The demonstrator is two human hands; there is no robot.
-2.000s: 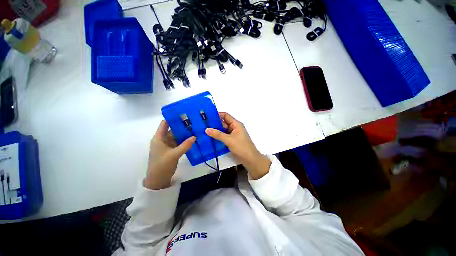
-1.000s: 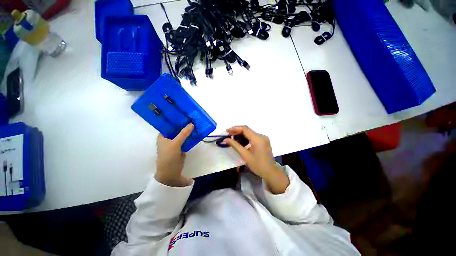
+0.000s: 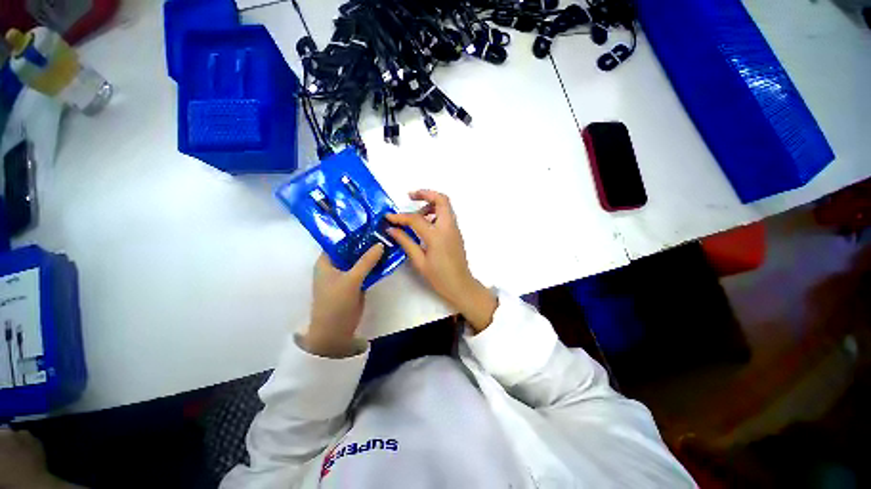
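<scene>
A blue blister tray is held tilted over the table in front of me. Two cable plugs sit side by side in its upper recesses. The black coil of the USB cable lies in the lower part of the tray, partly hidden by my fingers. My left hand grips the tray's lower left edge, thumb on the coil. My right hand has its fingertips on the coil at the tray's right side.
A tangled cable pile lies beyond the tray. A stack of empty trays stands far left, a long tray stack right. A red-edged phone, a bottle, a dark phone and printed-card packs are also present.
The cable coil, held off the tray's right side by my right hand a second ago, is now in the tray's lower part. My right hand has moved left and up onto it.
</scene>
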